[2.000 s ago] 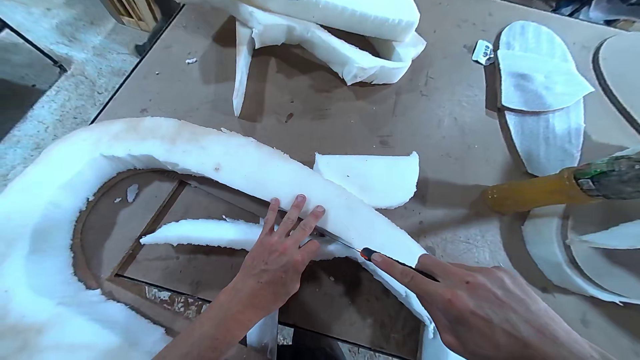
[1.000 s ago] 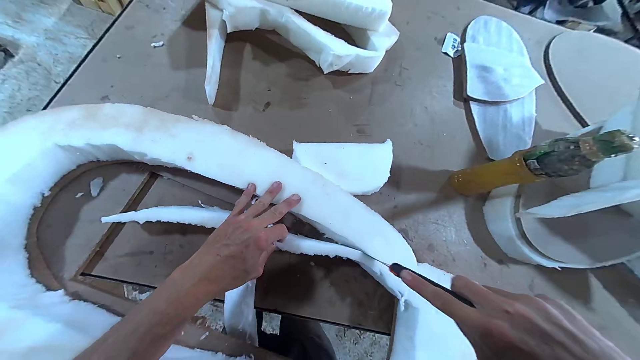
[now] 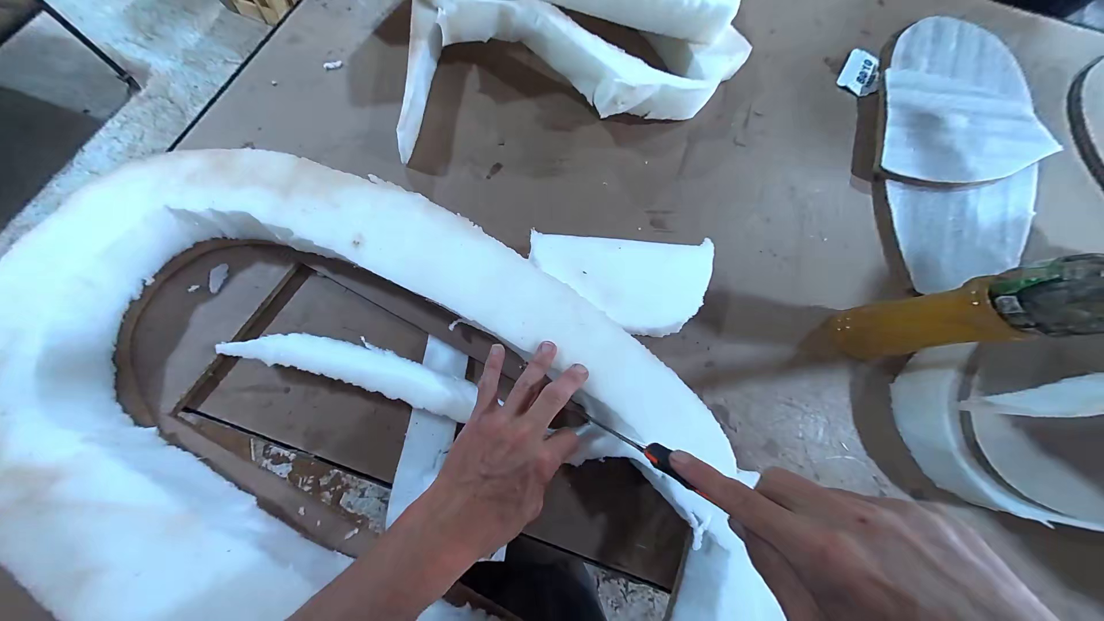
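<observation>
A large curved piece of white foam (image 3: 483,267) lies around an oval opening in a brown board frame (image 3: 224,466). My left hand (image 3: 509,448) is spread, its fingertips against the inner edge of the foam. In my right hand (image 3: 828,535) is a knife (image 3: 662,459) with a black and orange handle; its thin blade lies at the foam's inner lower edge, just right of my left hand. A narrow tapered foam strip (image 3: 362,366) hangs across the opening and passes behind my left hand. Where my left thumb touches is partly hidden.
A half-round foam offcut (image 3: 630,276) lies beyond the curve. Further back are larger foam pieces (image 3: 638,86) and an oval pad with white sheeting (image 3: 957,129). At the right stand a bottle of yellow liquid (image 3: 923,323) and a foam-edged round board (image 3: 931,431).
Between one second ago and now, the knife has moved back from the foam's right-hand bend towards my left hand. My left hand remains at the foam's inner edge.
</observation>
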